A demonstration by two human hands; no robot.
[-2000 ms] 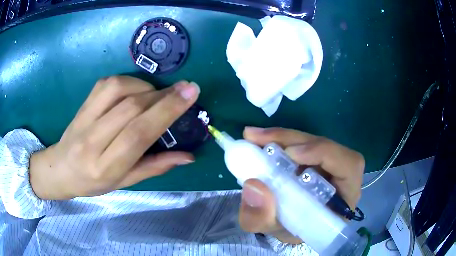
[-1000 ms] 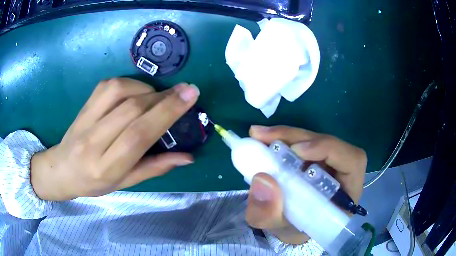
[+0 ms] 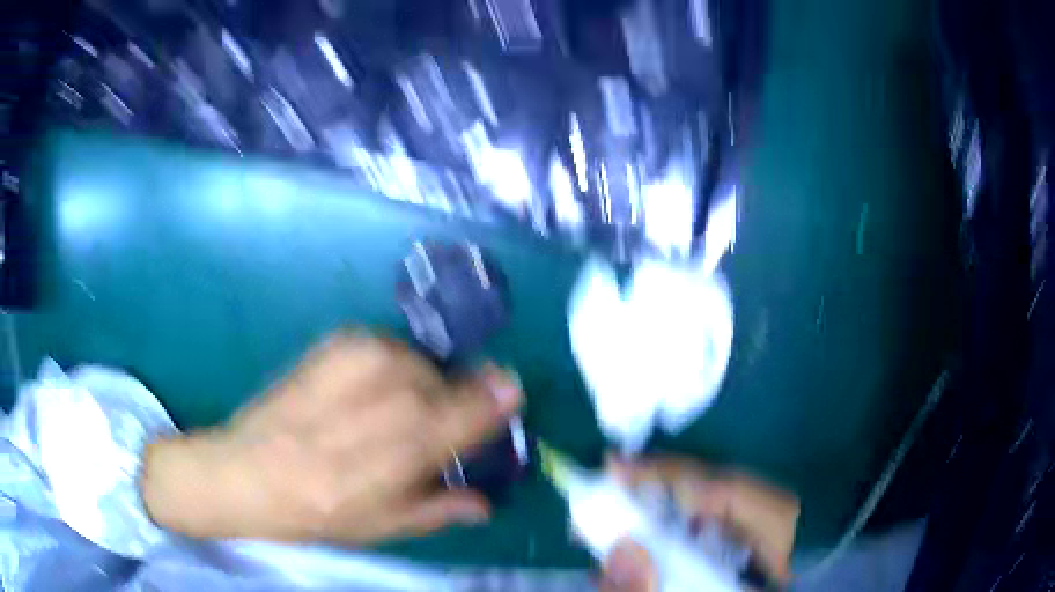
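The view is strongly blurred. My left hand (image 3: 336,445) is at the lower left, its thumb and fingers around a black speaker unit (image 3: 500,465) that is partly hidden under them. My right hand (image 3: 706,509) is at the lower right, closed around the white-filled glue syringe (image 3: 613,515). The yellow-green needle hub (image 3: 553,465) points up and left, just right of the held unit; whether the tip touches it cannot be told. A second speaker unit (image 3: 457,298) lies on the green surface above my left hand.
Crumpled white paper or cloth (image 3: 659,347) lies above my right hand. A large black tray (image 3: 382,104) with blurred bright marks spans the far side of the green bench (image 3: 208,266). A clear hose (image 3: 891,474) curves at the right, near dark trays (image 3: 1006,347).
The whole view has shifted and blurred, so the hands, second unit and white paper appear lower and more of the far tray shows. Both hands keep their holds.
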